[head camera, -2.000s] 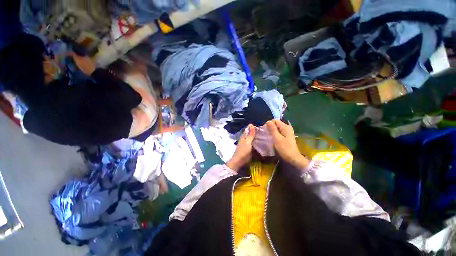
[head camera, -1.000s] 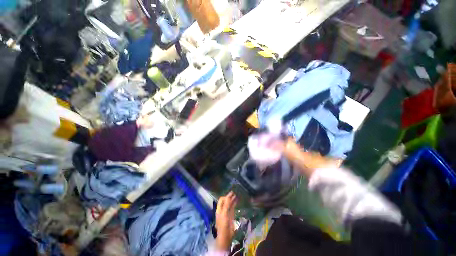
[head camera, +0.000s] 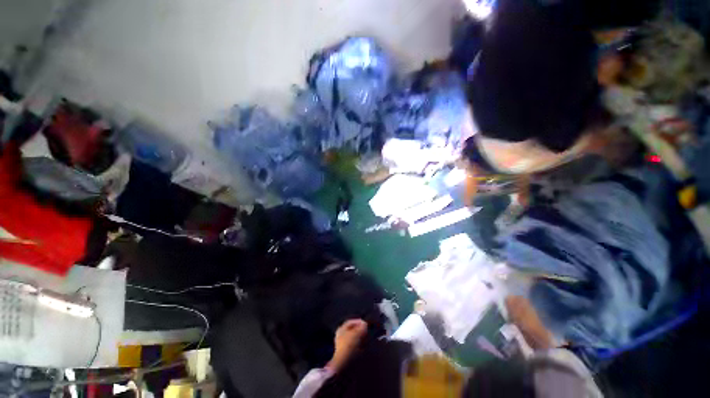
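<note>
A large crumpled light-blue garment heap with dark patches (head camera: pixel 607 241) lies at the right. My right hand (head camera: pixel 529 320) is blurred at its lower left edge; its fingers are unclear, and whether it touches the heap or holds anything cannot be told. My left hand (head camera: pixel 350 336) is low in the centre, in front of black cloth (head camera: pixel 288 311), with its fingers curled; nothing can be made out in it. White crumpled pieces (head camera: pixel 459 284) lie on the green floor between the hands and the heap.
A person in black (head camera: pixel 537 70) sits at the upper right, beside a table edge (head camera: pixel 666 148). Plastic-wrapped blue garments (head camera: pixel 354 78) lie by the pale wall. Red cloth (head camera: pixel 39 225) and a white board with thin cables (head camera: pixel 62 326) are at the left.
The view has swung left, away from the sewing machine. My right hand has left the heap on the stand and is lower. My left hand's fingers, spread before, are curled.
</note>
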